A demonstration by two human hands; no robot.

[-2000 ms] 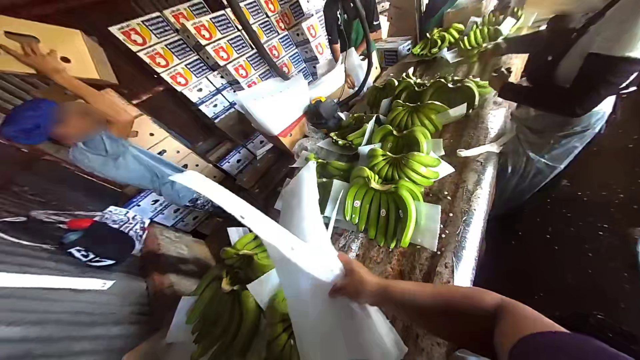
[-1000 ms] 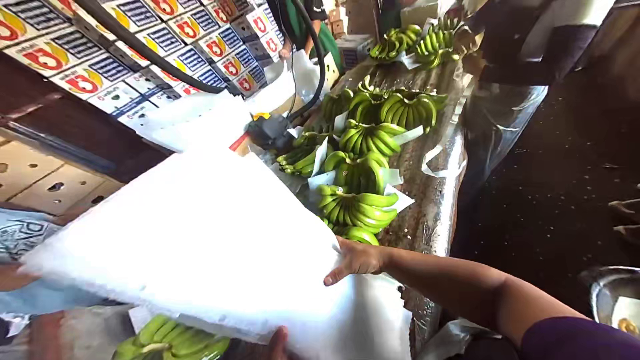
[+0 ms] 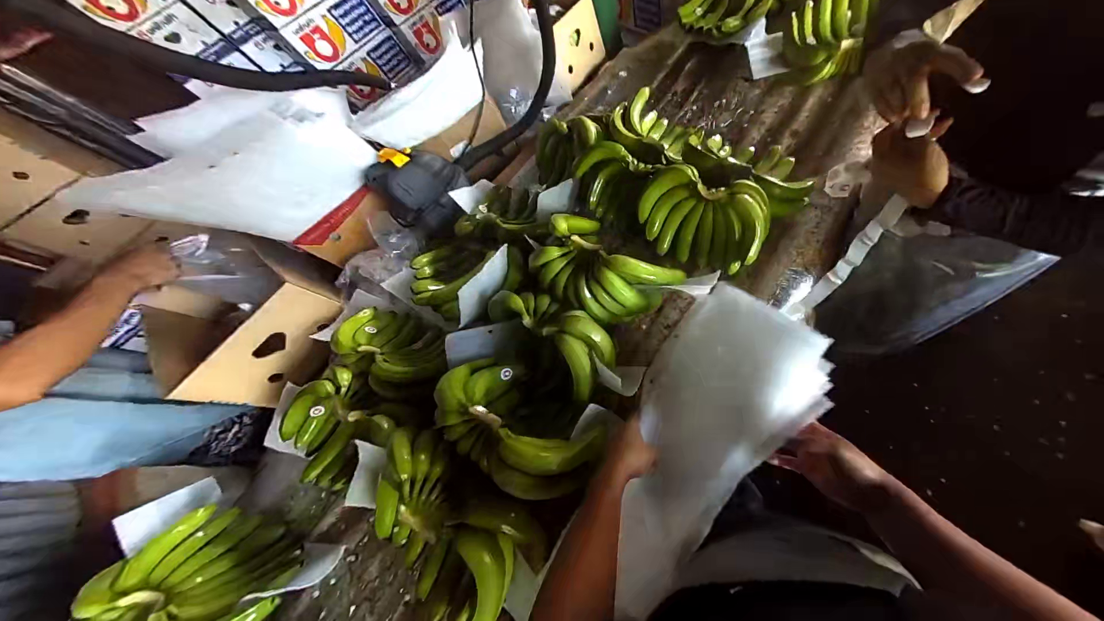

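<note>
Between my two hands is a stack of thin white sheets [image 3: 724, 388], its far edges slightly fanned. My left hand [image 3: 634, 448] grips the stack's left side, with its fingers partly hidden behind the sheets. At the lower right edge of the stack my right hand [image 3: 824, 461] touches it, and its fingertips go out of sight there. Just left of the sheets, green banana clusters [image 3: 526, 431] lie on the wet work table [image 3: 655, 336] with pieces of white sheet among them. Another cluster [image 3: 707, 216] lies farther up, and one more [image 3: 181, 569] at the lower left.
At the left, a person's arm [image 3: 78, 319] reaches over an open cardboard box [image 3: 259, 354]. Across the table at the right are a co-worker's hands [image 3: 918, 103]. A black hose [image 3: 543, 69] curves near a black device [image 3: 418, 185] beside a pile of white sheets [image 3: 259, 164].
The white sheets have moved right, from across the left side of the view to in front of me, and now look narrower. My right hand now is at their right edge.
</note>
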